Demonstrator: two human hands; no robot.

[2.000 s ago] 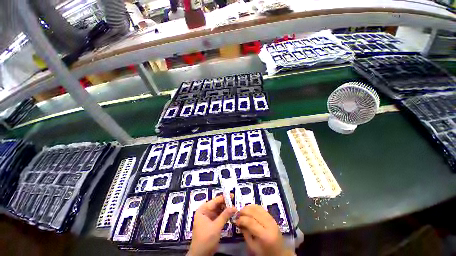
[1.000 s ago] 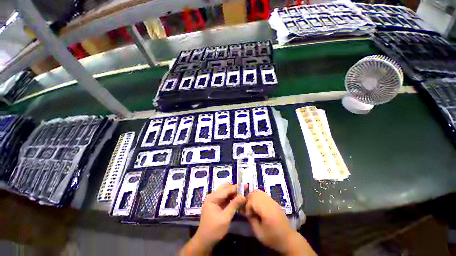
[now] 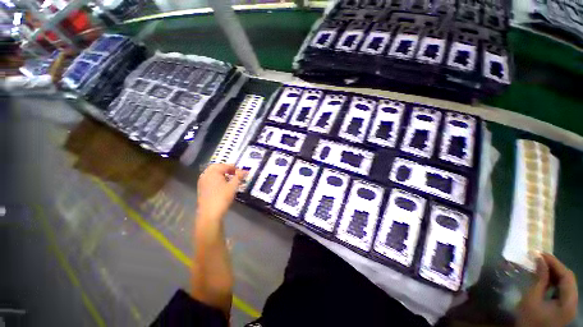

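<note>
The black blister tray (image 3: 381, 167) lies in front of me with silver-white phone frames (image 3: 361, 214) in its pockets; the front row is full. My left hand (image 3: 216, 191) has thumb and finger close together at the tray's front left corner, touching or just over the leftmost front frame (image 3: 253, 159). Whether it grips that frame is unclear. My right hand (image 3: 551, 295), cut off by the lower right edge, has its fingertips at the near end of the white release sheet with tan-gold pieces (image 3: 536, 191). Any small piece there is too blurred to tell.
A narrow white sticker sheet (image 3: 238, 131) lies left of the tray. A thick tray stack (image 3: 396, 70) stands behind it. More film-covered trays (image 3: 169, 102) are at the left, beside a grey support post (image 3: 235, 35). Translucent film (image 3: 409, 290) sticks out under the tray's front edge.
The view has swung left and down. The hands have parted, left to the tray's left corner, right to the release sheet. The held frame is out of them, and the formerly empty front pocket is filled.
</note>
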